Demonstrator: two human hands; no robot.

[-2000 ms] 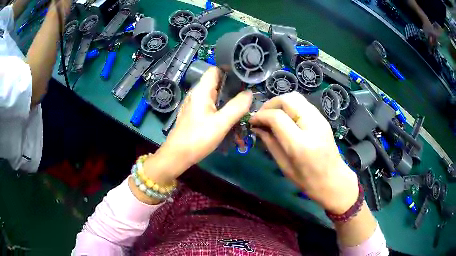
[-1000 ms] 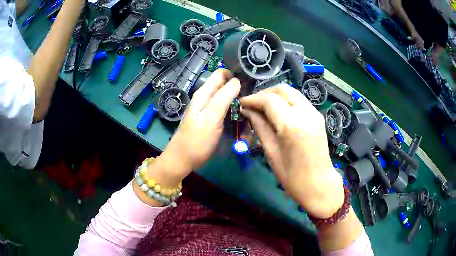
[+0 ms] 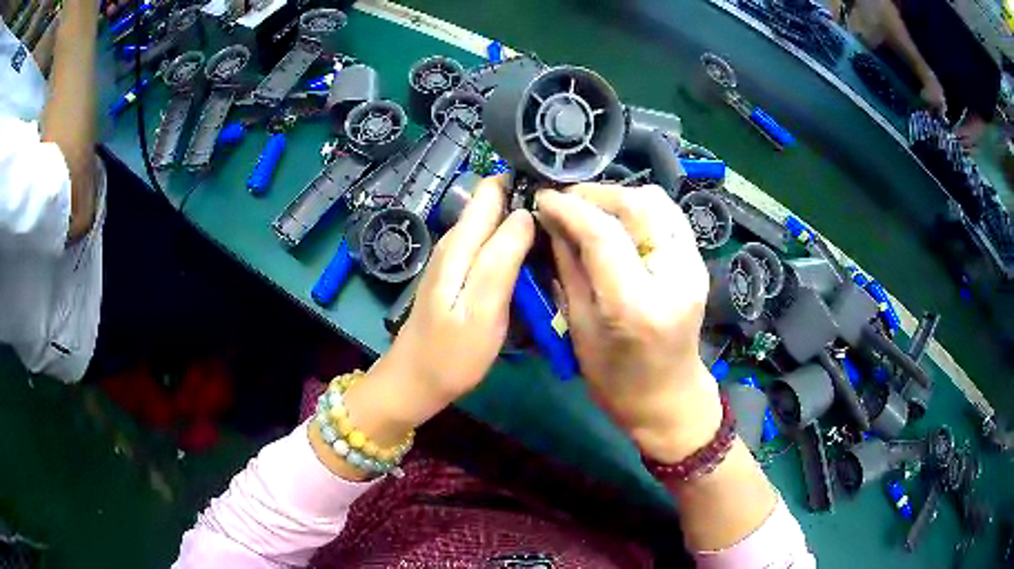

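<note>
A grey fan unit [image 3: 565,125] is held up in front of me, its spoked round head at the top and its neck between my hands. My left hand [image 3: 458,295] grips the neck from the left. My right hand [image 3: 636,295] has its fingertips at the neck, where a small dark part shows; whether it is the circuit board cannot be told. A blue battery cell [image 3: 542,320] with a pale patch hangs slantwise below, between my hands. The handle is mostly hidden by my fingers.
Fan units [image 3: 391,245] and loose blue cells [image 3: 267,163] lie heaped on the green worktop [image 3: 250,239]. A pale edge strip [image 3: 956,389] borders the dark green belt, which carries one unit [image 3: 747,106]. A person's arm [image 3: 69,122] is at left; another person's hand [image 3: 932,95] is at upper right.
The green board is now mostly hidden at the neck by my fingertips. The blue cell has swung from end-on to lengthwise. The unit on the belt has moved left.
</note>
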